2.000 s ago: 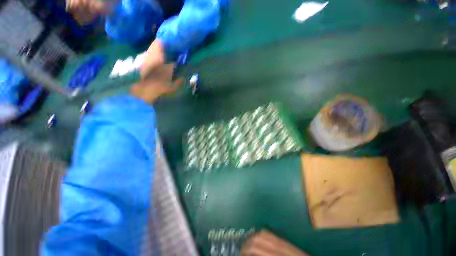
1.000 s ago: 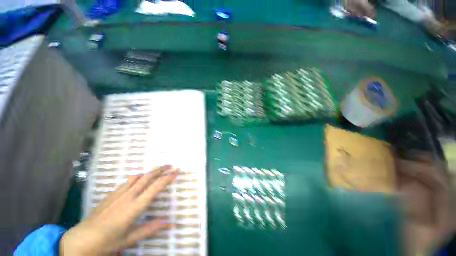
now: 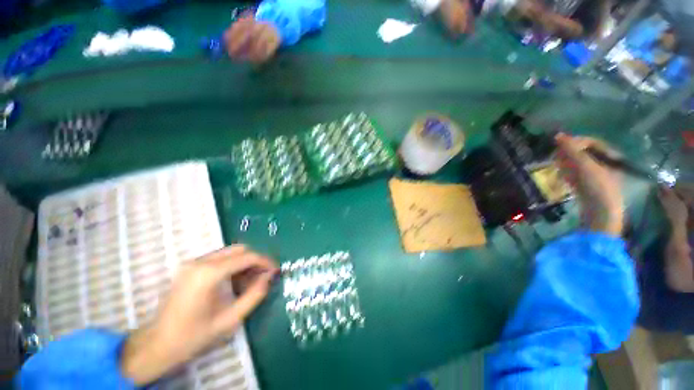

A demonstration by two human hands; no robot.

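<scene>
My left hand [image 3: 202, 305] is over the right part of the white blister tray [image 3: 156, 228]. Its thumb and index finger are pinched at the left edge of a PCB panel [image 3: 323, 295], on a tiny dark component [image 3: 275, 273], too blurred to name. The panel lies flat on the green mat with rows of silvery parts. My right hand [image 3: 597, 183] is raised at the soldering station [image 3: 533, 179], closed around a dark pen-like handle that looks like the soldering iron [image 3: 612, 158].
Stacked green PCB panels [image 3: 350, 148] stand behind the panel, with a tape roll [image 3: 431, 145] and a tan cardboard pad [image 3: 437, 217] to their right. Small loose parts [image 3: 272, 228] lie on the mat. A tray stack [image 3: 14, 282] is at the left edge. Other people's hands [image 3: 253, 38] show across the bench.
The view has swung right. My left hand has moved from flat on the tray to a pinch at the panel's edge. My right hand, blurred before, is now at the soldering station with the dark handle.
</scene>
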